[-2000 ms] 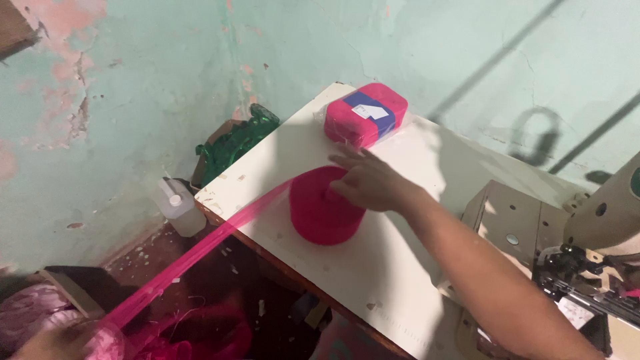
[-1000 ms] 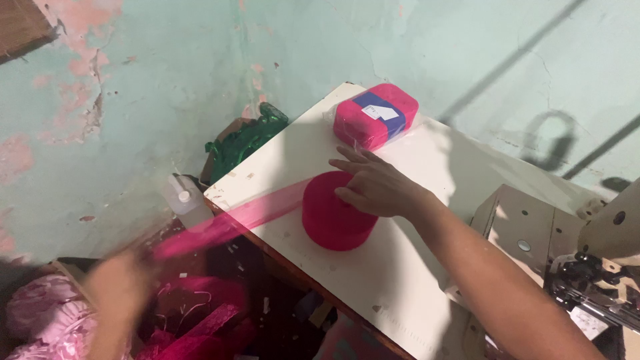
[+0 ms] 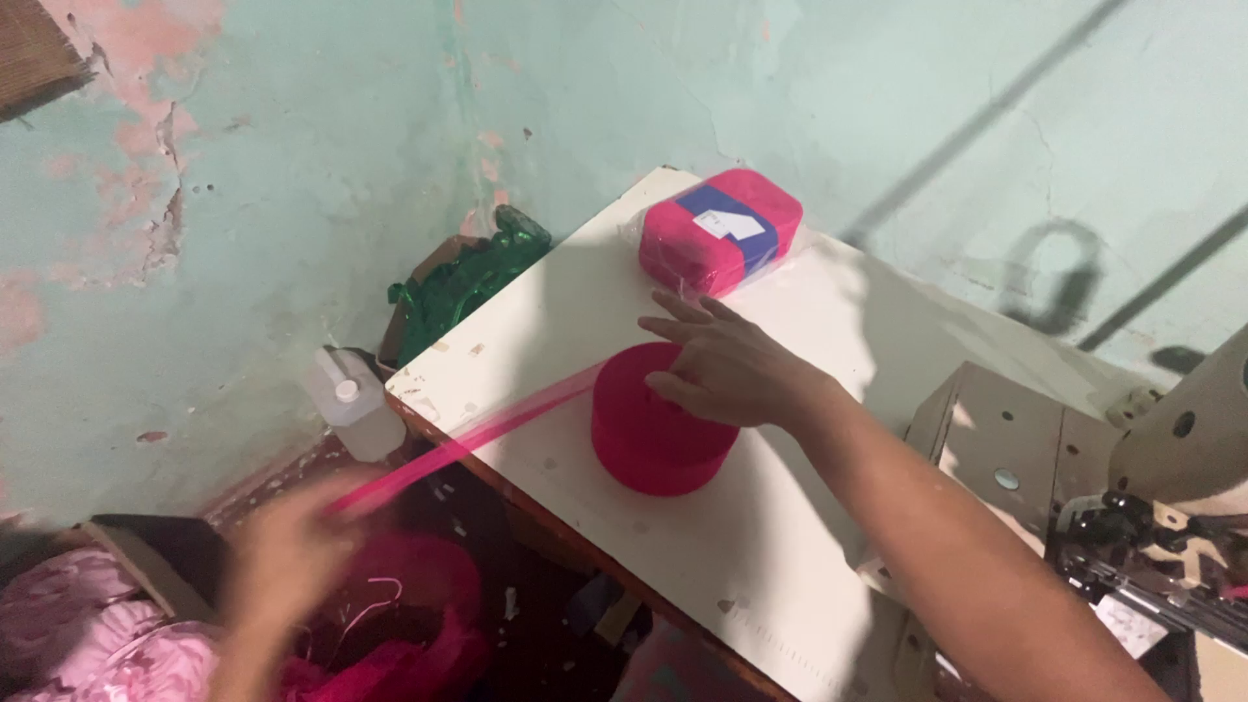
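Note:
A roll of hot-pink sheer ribbon (image 3: 663,439) stands on the white tabletop (image 3: 575,302). My right hand (image 3: 731,366) rests over its top, thumb near the centre, the other fingers spread. From the roll a pink strip (image 3: 468,439) stretches down to the left, over the table edge, into my left hand (image 3: 297,546), which is blurred and pinches it. Loose pink fabric (image 3: 419,624) lies heaped below the left hand. Behind the roll sits a plastic-wrapped pink pack (image 3: 721,234) with a blue band and a white label.
A sewing machine (image 3: 1150,487) occupies the right side of the table. A translucent jug (image 3: 361,409) and shiny green material (image 3: 468,283) are beyond the table's left edge. Light pink ruffled fabric (image 3: 97,624) lies in a box at lower left. A peeling wall stands behind.
My left hand has moved from the lower left up toward the table's edge, with the strip in it. My right hand has stayed on the roll.

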